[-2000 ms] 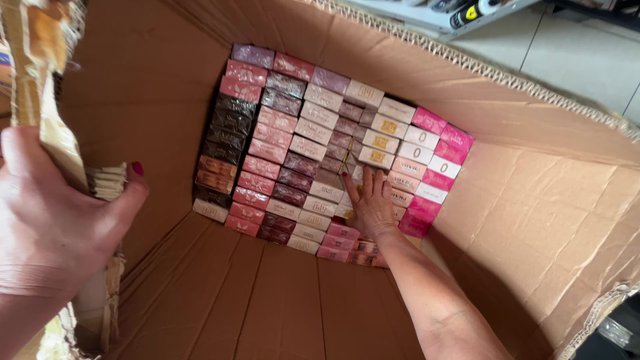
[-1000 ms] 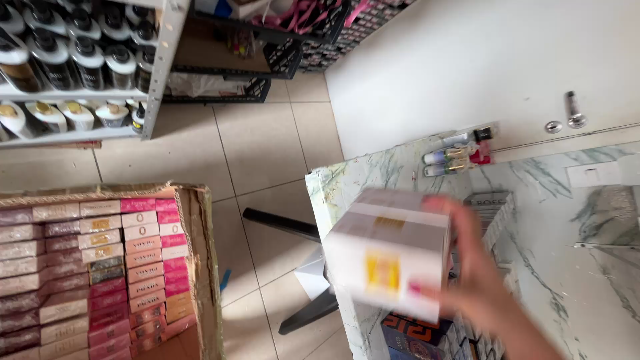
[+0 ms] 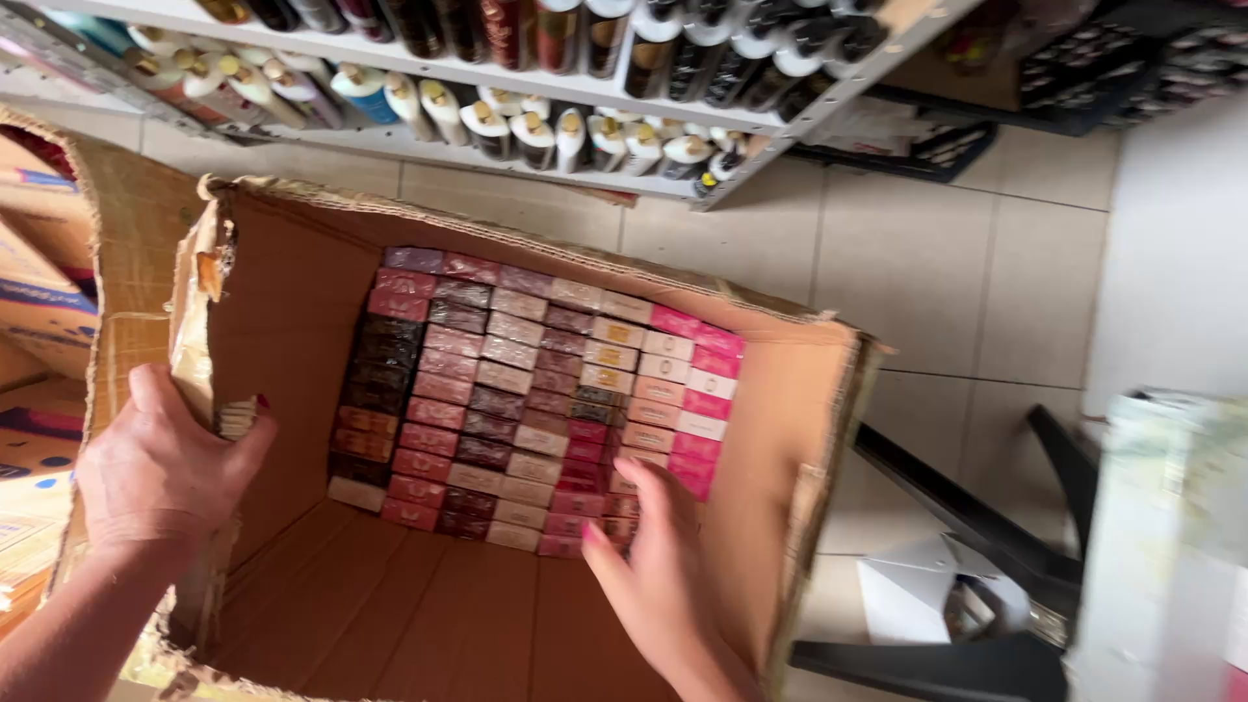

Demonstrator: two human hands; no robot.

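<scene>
A large open cardboard box (image 3: pixel 468 624) with worn, torn edges fills the middle of the view. My left hand (image 3: pixel 175 458) grips its left wall near the top edge, thumb on the inner side. Rows of small shiny boxes (image 3: pixel 526 390) in pink, white, dark brown and magenta are packed in the bottom. Over their lower right part is my right hand (image 3: pixel 648 551), thumb and fingers apart and holding nothing. Whether its fingertips touch the small boxes, I cannot tell.
Metal shelves (image 3: pixel 604 93) with rows of bottles stand beyond the box. A second cardboard box (image 3: pixel 136 244) is at the left. To the right are the black legs of a stand (image 3: pixel 965 507) on the tiled floor, a blurred marble-patterned counter (image 3: pixel 1141 526) and black crates (image 3: pixel 936 156).
One second ago my right hand held a white box over the marble-patterned counter. Now it is empty, inside the cardboard box. The view has swung back left.
</scene>
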